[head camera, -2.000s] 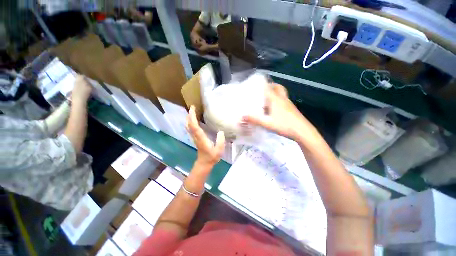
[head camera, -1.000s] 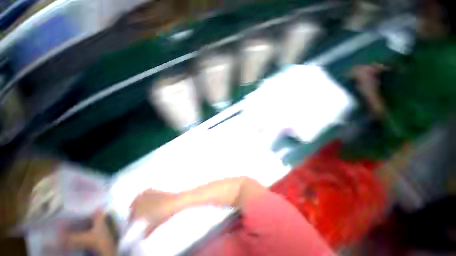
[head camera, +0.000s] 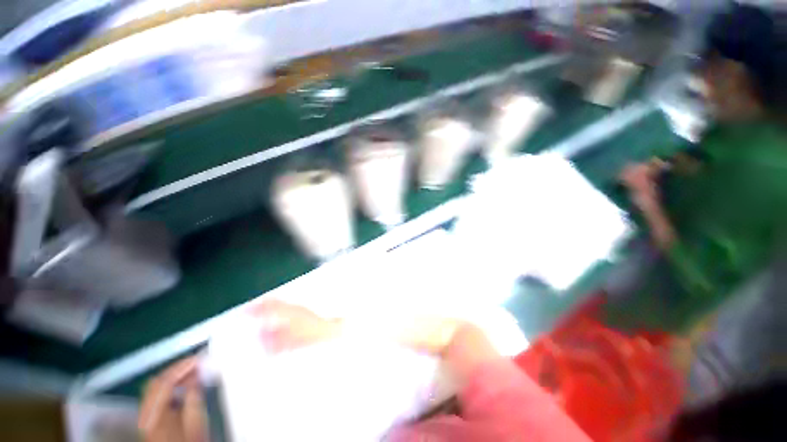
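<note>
A white flat-sided piece (head camera: 319, 393), washed out by glare, lies low in front of me; I cannot tell whether it is a box or paper. My right hand (head camera: 293, 328) is at its top edge, fingers pointing left, blurred. My left hand (head camera: 175, 404) is at its left side, partly cut off by the bottom edge, fingers bent; its grip is unclear. White sheets (head camera: 548, 224) lie spread on the bench beyond my right arm.
Several bagged cream units (head camera: 317, 211) stand in a row on the green conveyor (head camera: 224, 246). More bagged pieces (head camera: 129, 259) lie at left. A blurred power strip (head camera: 147, 91) is on the shelf above. A person in green (head camera: 733, 216) is at right, near red material (head camera: 595, 371).
From two seconds ago, my view has swung right, away from the open boxes and the bagged unit in my hands. Since one second ago, the white piece has come between my hands.
</note>
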